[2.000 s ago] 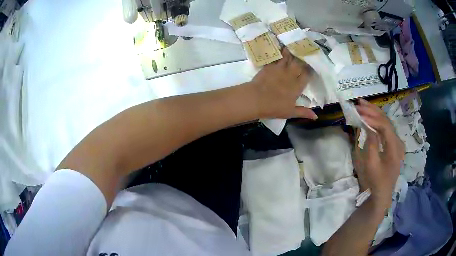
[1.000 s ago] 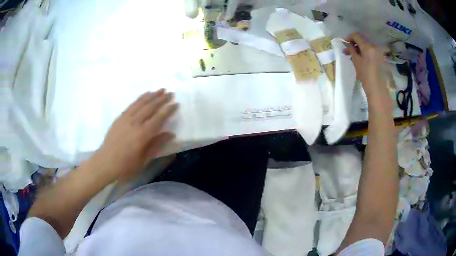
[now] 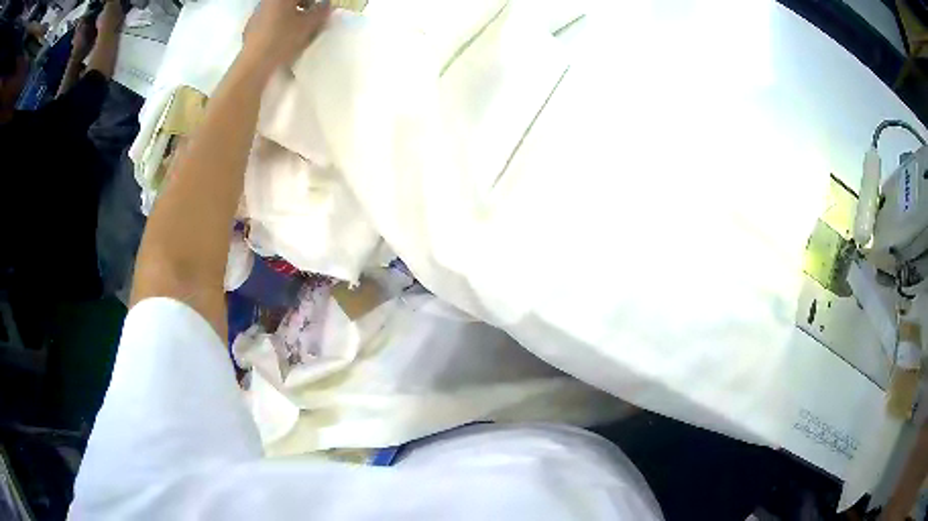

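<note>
A large white garment panel (image 3: 631, 204) covers the machine table, its near edge hanging in a curve toward my lap. My left hand (image 3: 288, 25) is at the top left, fingers closed on the cloth at the panel's far left edge; the fingertips are partly cut off by the frame. Of my right side, only a strip of skin shows at the lower right edge, so what that hand holds is hidden. The needle area (image 3: 850, 254) of the sewing machine is at the right, with a narrow white strip (image 3: 877, 305) beside it.
Tan bundle tickets (image 3: 904, 377) lie near the right edge. A blue bin (image 3: 267, 290) with crumpled cloth and small items is below my left arm. Stacked cream cloth (image 3: 295, 198) lies beside the panel. Another person in dark clothing (image 3: 46, 204) is at the far left.
The view has swung left. My left hand has moved from lying on the panel to its far left edge and closed on cloth. My right hand has gone mostly out of the picture.
</note>
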